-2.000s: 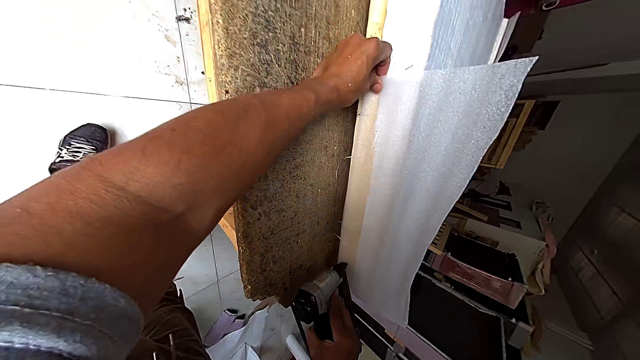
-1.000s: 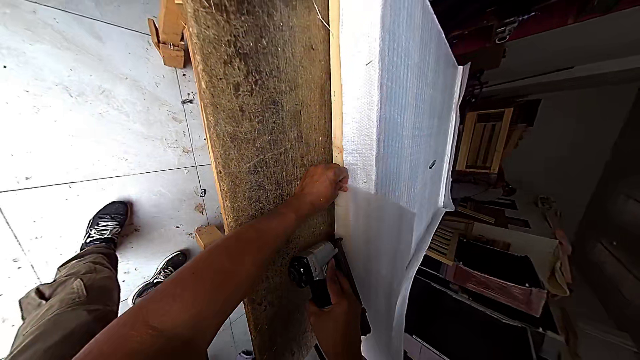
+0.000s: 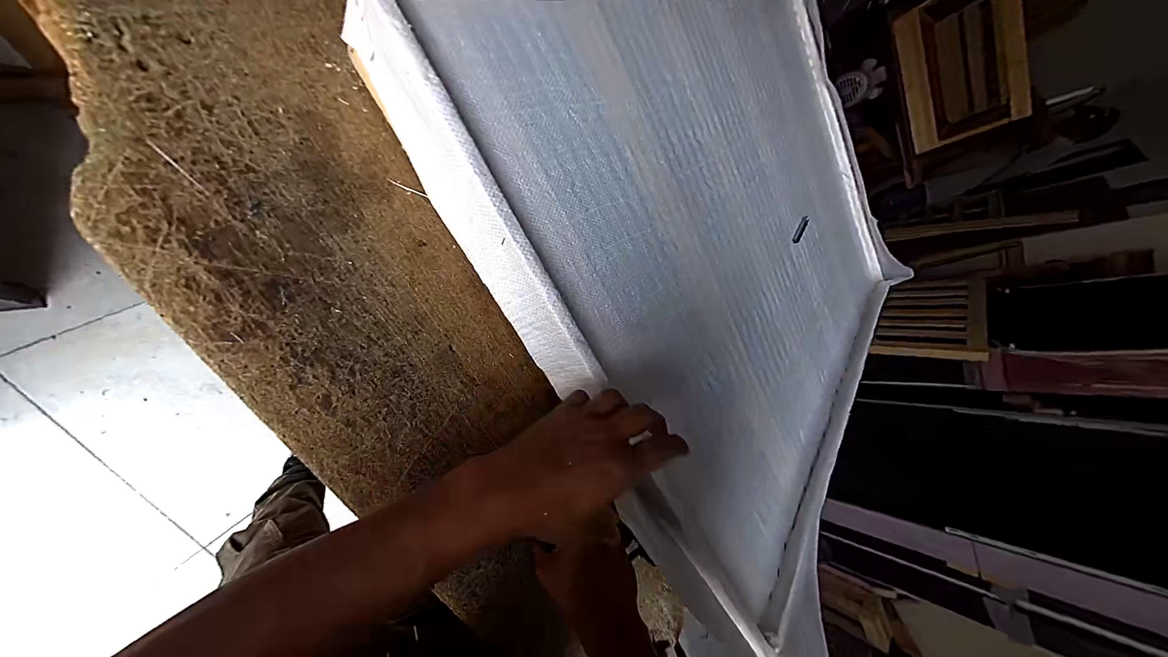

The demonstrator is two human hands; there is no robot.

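A frame wrapped in white woven fabric (image 3: pixel 639 182) lies tilted across the workbench; its near edge is folded over as a white padded rim (image 3: pixel 511 246). At the lower part of that rim is my left hand (image 3: pixel 602 447), its fingers curled over the fabric edge. Just below it, partly covered by the left wrist, is my right hand (image 3: pixel 589 561), held around a dark tool of which only small parts show; the earlier views show it as a staple gun. A small dark staple-like piece (image 3: pixel 800 229) lies on the fabric.
The worn, fibrous bench top (image 3: pixel 301 274) lies under and left of the frame. Wooden slatted frames (image 3: pixel 963 68) and dark panels (image 3: pixel 995 456) are stacked at the right. Light floor tiles (image 3: pixel 137 438) and a trouser leg (image 3: pixel 283 529) show at lower left.
The white-covered frame now sits at a slant over the bench, with more of its face in view. My two hands have come closer together, and the staple gun has become mostly hidden.
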